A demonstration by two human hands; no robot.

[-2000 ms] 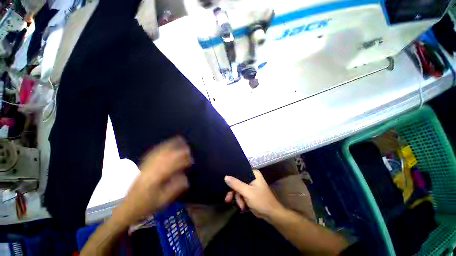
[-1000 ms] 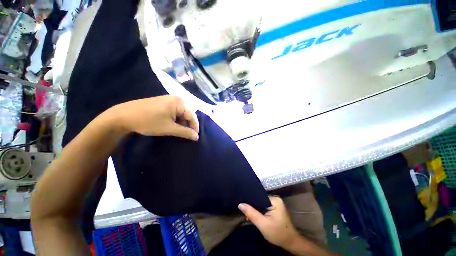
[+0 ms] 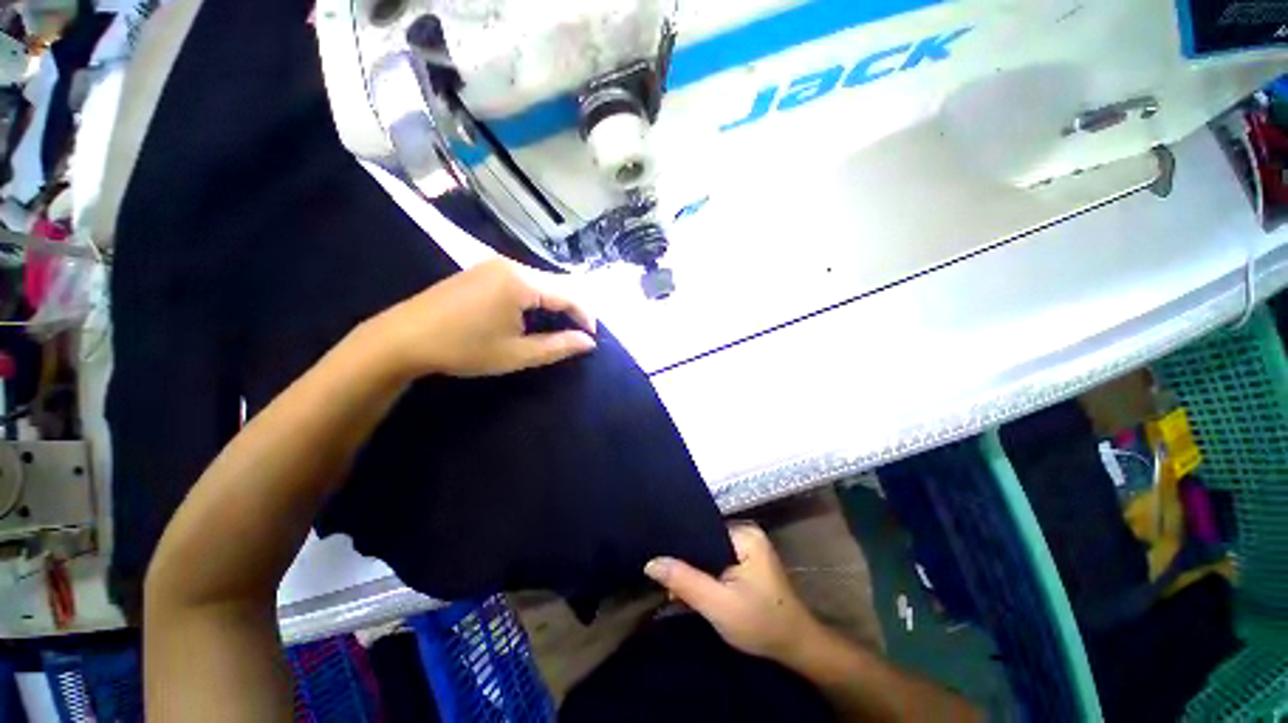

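Observation:
A large black garment panel lies over the white machine table, from the far left down over the front edge. My left hand pinches its right edge just below the machine head. My right hand holds its lower right corner between thumb and fingers at the table's front edge. The white Jack sewing machine stands behind the panel. The presser foot area is partly hidden by the head's parts and glare, so I cannot tell whether cloth lies under the foot.
The table's patterned front edge runs in front. A green plastic basket with dark and yellow pieces is at right. A blue plastic crate is below the table at left. An older machine is at the far left edge.
My left hand has come from the panel's lower part up to its right edge near the machine head. My right hand keeps the lower corner. The view has moved closer to the machine.

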